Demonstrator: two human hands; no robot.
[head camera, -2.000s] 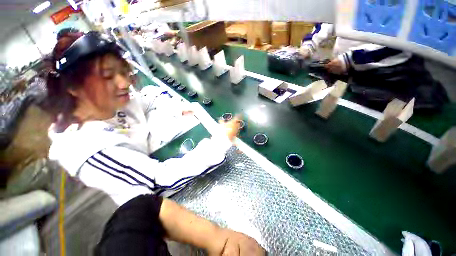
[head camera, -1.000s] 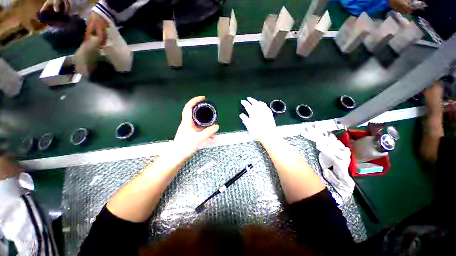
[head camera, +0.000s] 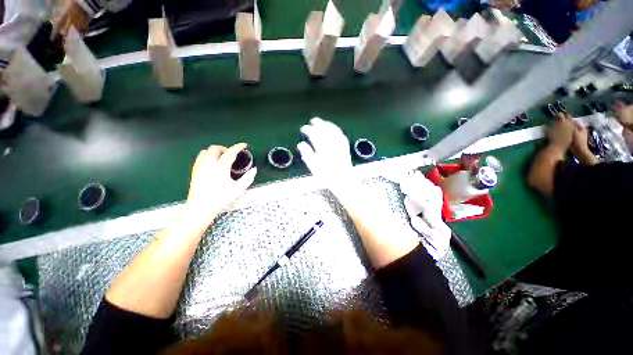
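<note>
My bare left hand (head camera: 214, 177) is at the near side of the green belt, with fingers and thumb around a round black lens-like unit (head camera: 241, 162). Whether that unit touches the belt cannot be told. Another black unit (head camera: 280, 157) with a pale ring stands between my hands. My right hand (head camera: 327, 149), in a white glove, is over the belt with fingers apart and nothing seen in it. A further unit (head camera: 364, 148) stands just right of it. A thin black stick (head camera: 284, 260) with a pale band lies on the bubble wrap between my forearms.
Bubble wrap (head camera: 229, 243) lies under my forearms. A white cloth heap (head camera: 425, 211), a red tray (head camera: 479, 208) with bottles and a dark rod (head camera: 467, 253) are at right. A slanting grey post (head camera: 513, 93) crosses the belt. Open cartons (head camera: 249, 52) stand along the far side. Other people's arms show.
The view has shifted. My left hand has turned over, from holding a unit up facing me to gripping one from above. One unit now stands between my hands. My gloved hand remains over the belt.
</note>
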